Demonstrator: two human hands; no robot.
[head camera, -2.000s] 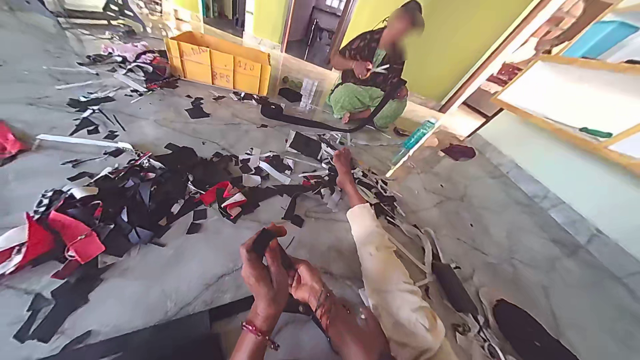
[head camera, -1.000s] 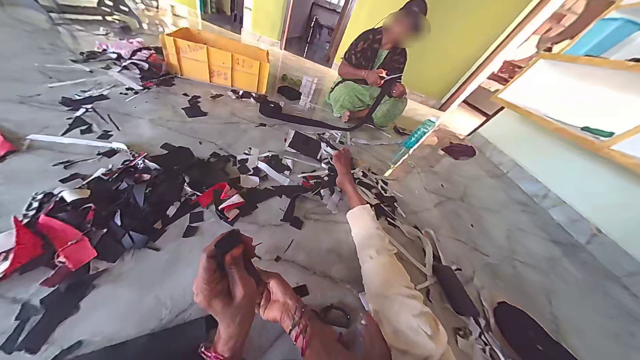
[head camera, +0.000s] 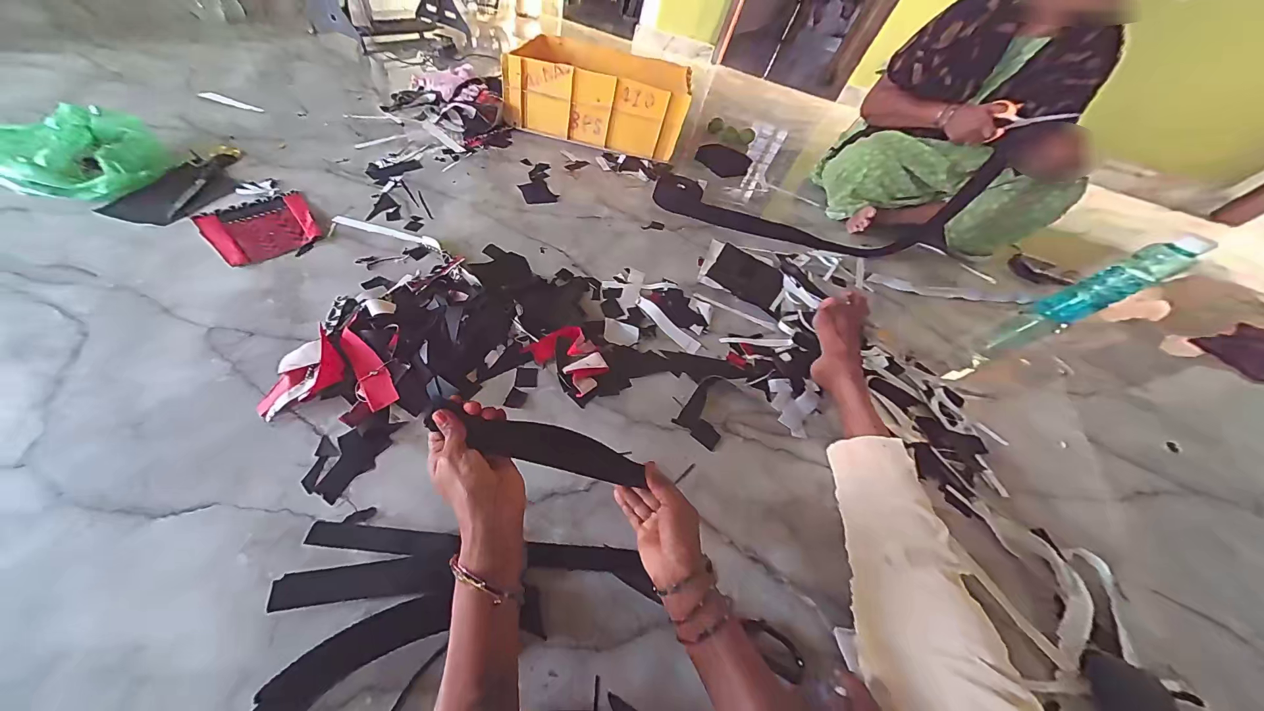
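A black fabric strip (head camera: 553, 449) is stretched between my two hands, above the marble floor. My left hand (head camera: 474, 464) grips its left end, where the cloth looks bunched. The right end is pinched between thumb and fingers of my right hand (head camera: 662, 513). Below my wrists, several black strips (head camera: 346, 585) lie fanned out on the floor. Just beyond my hands spreads a heap of black, white and red fabric scraps (head camera: 513, 296). A bare foot (head camera: 839, 341) on an outstretched leg in cream cloth rests at the heap's right side.
A yellow crate (head camera: 597, 104) stands at the back. At the upper right a person (head camera: 948, 138) sits with orange-handled scissors and a long black strip. A plastic bottle (head camera: 1106, 291) lies at the right. A green plastic bag (head camera: 84, 153) and a red fabric piece (head camera: 259, 229) are at the left.
My hands were close together around a dark bundle; now they are apart with the strip drawn out between them. The view has shifted toward the left. The other person now holds the scissors at the long strip.
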